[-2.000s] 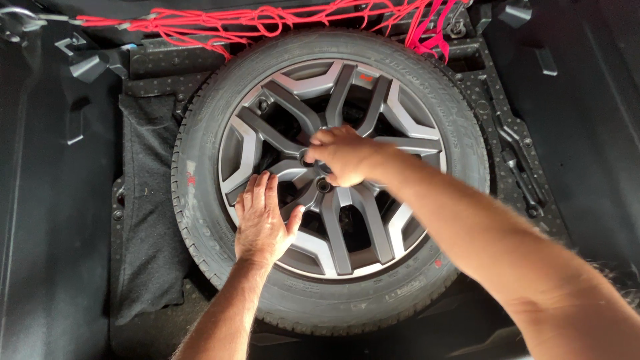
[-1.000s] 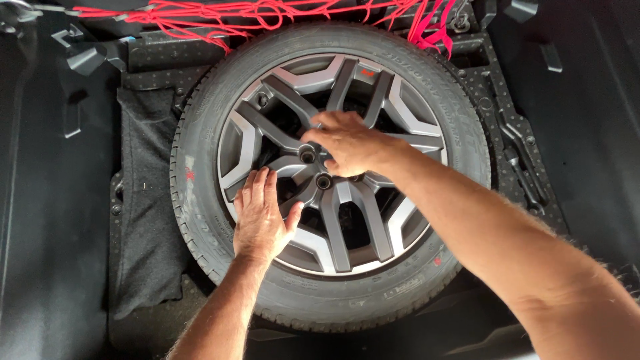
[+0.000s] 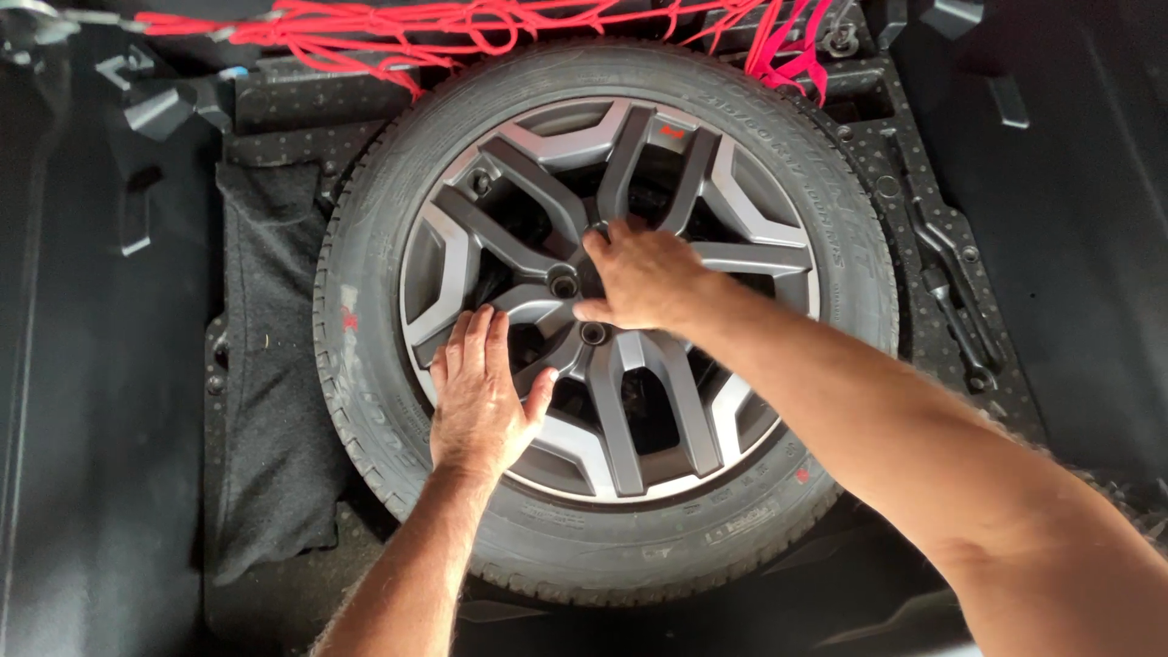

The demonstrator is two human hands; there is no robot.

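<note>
A spare wheel lies flat in a car's cargo well, its rubber tire [image 3: 392, 438] around a grey and silver alloy rim [image 3: 620, 438]. My left hand [image 3: 484, 392] rests palm down on the spokes at the rim's lower left, fingers extended and thumb apart. Over the hub reaches my right hand [image 3: 643, 278], slightly blurred, its fingers curled at the centre; whether they hold something is hidden beneath the hand. Two lug holes [image 3: 593, 334] show at the left and below this hand.
Red elastic netting [image 3: 383, 27] stretches along the far edge. A dark grey cloth [image 3: 274, 365] lies left of the tire. To the right, a lug wrench [image 3: 954, 319] and another metal tool sit in a speckled black foam tray [image 3: 912, 164]. Black plastic side walls [image 3: 1077, 228] flank the well.
My right hand has shifted slightly about the hub, and a lug hole it covered two seconds ago shows now. My left hand has stayed on the spokes.
</note>
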